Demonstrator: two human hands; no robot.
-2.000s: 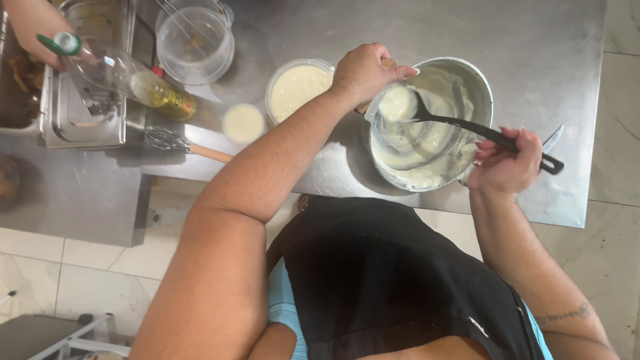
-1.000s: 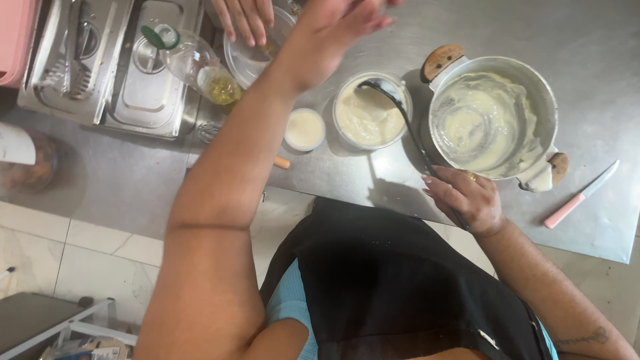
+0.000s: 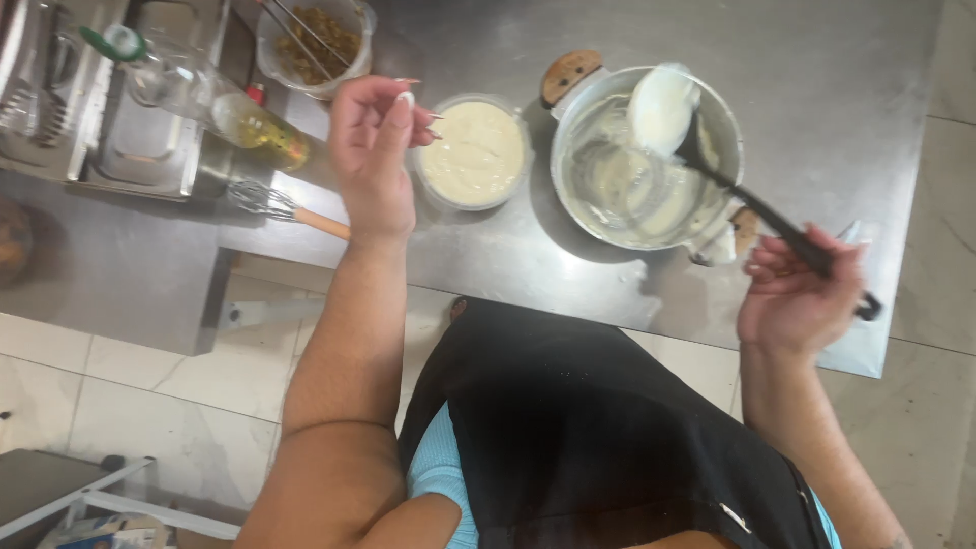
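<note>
My right hand [image 3: 801, 293] grips the handle of a black ladle [image 3: 770, 217]. The ladle's bowl, coated with white cream, is over the far inner side of an aluminium pot [image 3: 560, 179] with wooden handle grips. Smears of cream line the pot, and a pale cloth or cream-covered lump hangs at its near right handle. My left hand [image 3: 381, 145] is raised with fingers loosely curled and holds nothing. Just right of it stands a round plastic tub of cream [image 3: 474, 152]. A wire whisk [image 3: 282, 207] with a wooden handle lies partly behind my left wrist.
At the left are steel containers [image 3: 145, 164] with utensils on them and a clear bottle of yellow oil [image 3: 259, 130]. A tub of brown food [image 3: 319, 42] with tongs is at the back left. A blade tip shows beyond my right hand. The steel table's front edge is near my body.
The ladle has gone from the cream tub back over the pot in my right hand. My left hand has come down and nearer. Another person's hand at the back left is no longer in view.
</note>
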